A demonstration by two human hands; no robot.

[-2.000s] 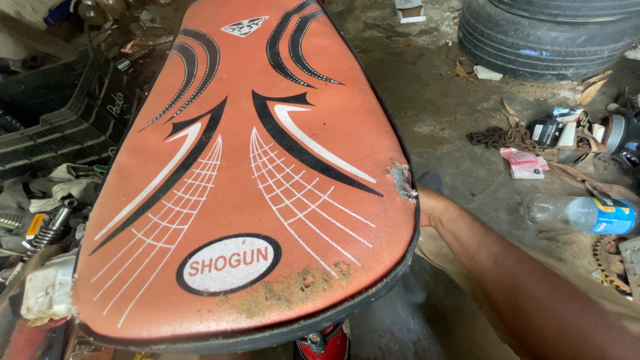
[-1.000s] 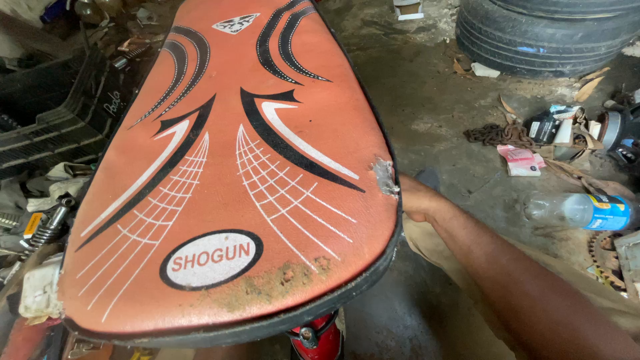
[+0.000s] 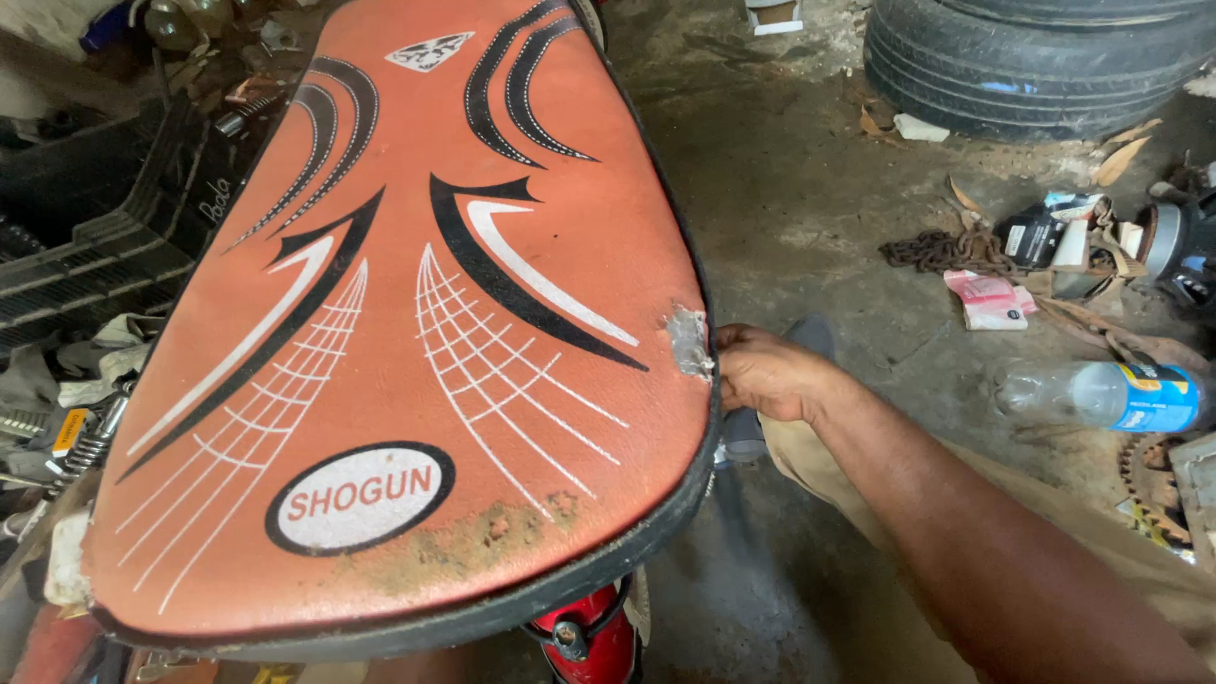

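A long orange motorcycle seat (image 3: pixel 399 380) with black and white patterns and dark edging fills the left and middle of the view. Its near end is scuffed and dirty, and its cover is torn near the right edge. At that edge is my right hand (image 3: pixel 771 372), its fingers curled and partly hidden behind the seat's side, so their hold cannot be made out. Beneath the near end shows a red painted motorcycle part (image 3: pixel 594 638) with a small metal fitting. My left hand is not seen.
Stacked tyres (image 3: pixel 1026 76) stand at the upper right. A rusty chain (image 3: pixel 950 252), a plastic bottle (image 3: pixel 1092 394) and a toothed sprocket (image 3: pixel 1149 480) lie on the floor at right. Black plastic crates (image 3: pixel 114 237) and coil springs (image 3: pixel 100 432) are at left.
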